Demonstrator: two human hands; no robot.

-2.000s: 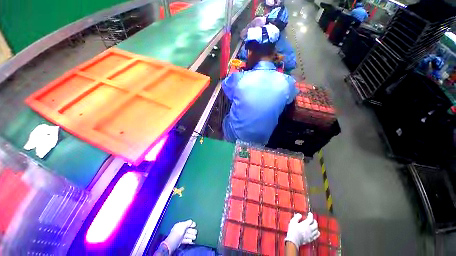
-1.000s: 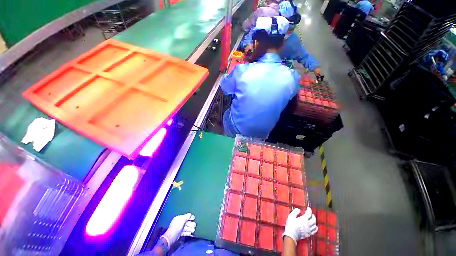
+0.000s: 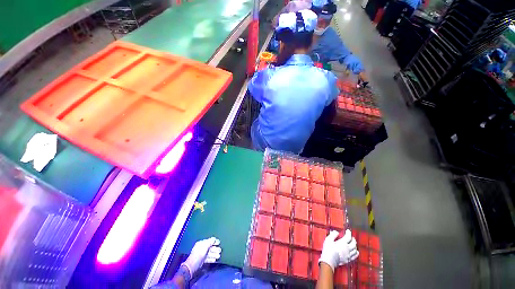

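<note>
A clear blister tray (image 3: 300, 212) with a grid of pink-red foam pads lies at the right of the green mat (image 3: 226, 192). One small dark green board (image 3: 274, 164) shows in its far left corner pocket. My right hand (image 3: 339, 249), in a white glove, rests on the tray's near right edge; whether its fingers grip the edge is unclear. My left hand (image 3: 202, 252), in a white glove, rests at the mat's near left edge with fingers loosely curled, and no object shows in it.
An orange foam tray (image 3: 127, 101) lies above the conveyor, near glowing violet lamps (image 3: 127, 226). Stacked clear trays (image 3: 45, 242) stand at left. A white cloth or glove (image 3: 39, 151) lies on green. A worker in blue (image 3: 296, 101) sits ahead; another worker's arm reaches toward further pink-filled trays (image 3: 358, 113).
The view has shifted slightly, so the hands and tray appear a little higher. Another worker's arm now reaches over the far trays. My hands keep nearly the same places relative to the tray and mat.
</note>
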